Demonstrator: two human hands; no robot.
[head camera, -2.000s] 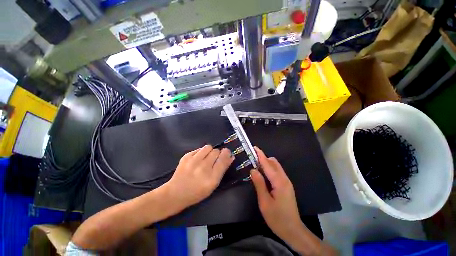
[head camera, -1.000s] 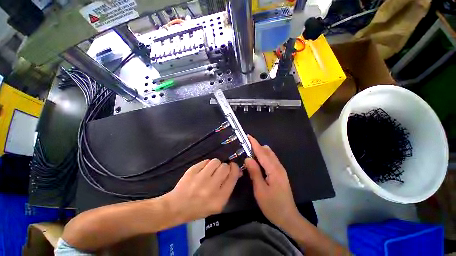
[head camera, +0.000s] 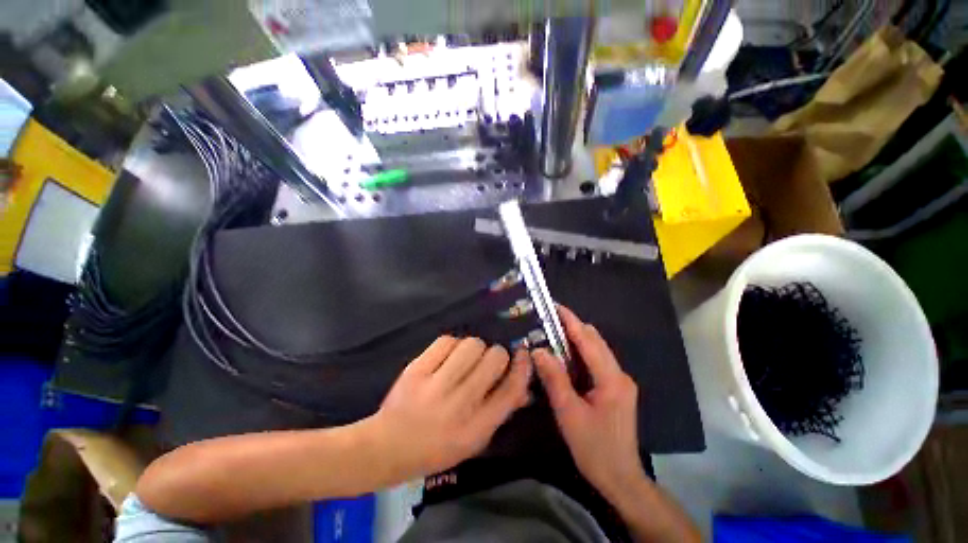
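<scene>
My right hand (head camera: 597, 398) grips the lower end of a silver loading bar (head camera: 534, 273), held tilted over the black mat. Cable ends with small metal connector tips (head camera: 517, 310) sit along the bar's left side. My left hand (head camera: 456, 395) is closed at the bar's lower end, pinching a cable end largely hidden by the fingers. Black cables (head camera: 350, 355) run left from the bar across the mat. A second loading bar (head camera: 594, 242) lies on the mat behind the first.
The mould lower half (head camera: 421, 104) and a green-handled tool (head camera: 385, 179) are on the plate behind the mat, between guide posts (head camera: 565, 95). A yellow box (head camera: 701, 202) stands right. A white bucket (head camera: 902, 318) holds black scrap (head camera: 798, 361). More cables (head camera: 228, 175) lie left.
My left hand has moved down along the held bar, from its upper connectors to its lower end. My right hand still grips the bar. The whole view has shifted slightly.
</scene>
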